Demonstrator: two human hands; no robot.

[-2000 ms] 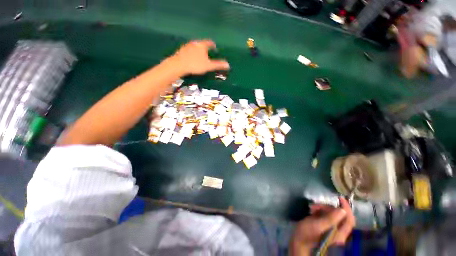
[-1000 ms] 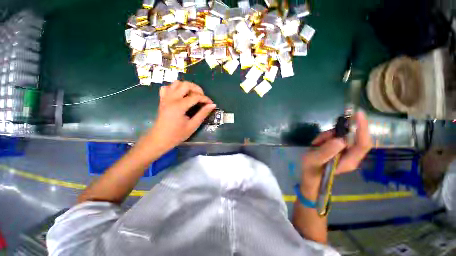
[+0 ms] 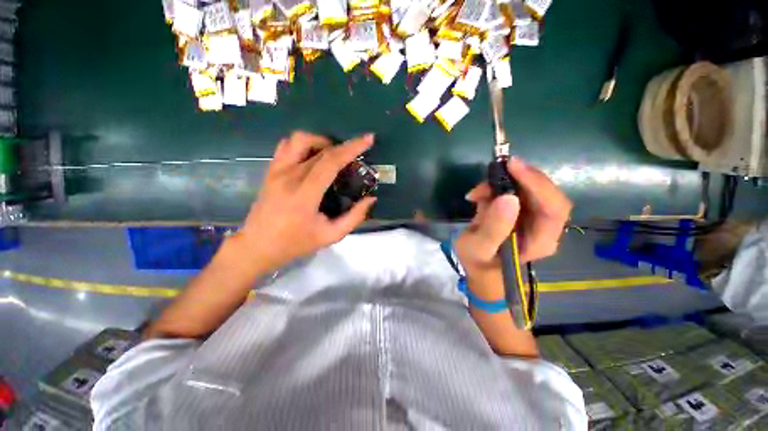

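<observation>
My left hand [image 3: 295, 192] is over the green bench near its front edge, thumb and forefinger around a small dark device housing [image 3: 355, 178] with bright dots. Its pale flex tab [image 3: 385, 173] points right. Fingertips look close to the housing; firm contact is hard to tell. My right hand [image 3: 520, 215] holds a soldering iron [image 3: 504, 181] by its dark handle, metal shaft pointing up and away, its tip in front of the pile's lower right edge. Thin solder wire [image 3: 181, 162] stretches from the left toward my left hand. A loose pile of silver-white battery cells [image 3: 364, 35] lies beyond.
A round tan dish [image 3: 703, 109] sits at right beside a pale box [image 3: 751, 114]. A thin dark tool [image 3: 620, 59] lies left of the dish. A dark and green holder [image 3: 52, 172] stands at far left by clear trays [image 3: 7, 76]. Wrapped cartons [image 3: 661, 379] are on the floor.
My left hand came back from beyond the pile to the bench front with the housing. My right hand moved from the dish side leftward, the iron now pointing up beside the cells. The view shifted.
</observation>
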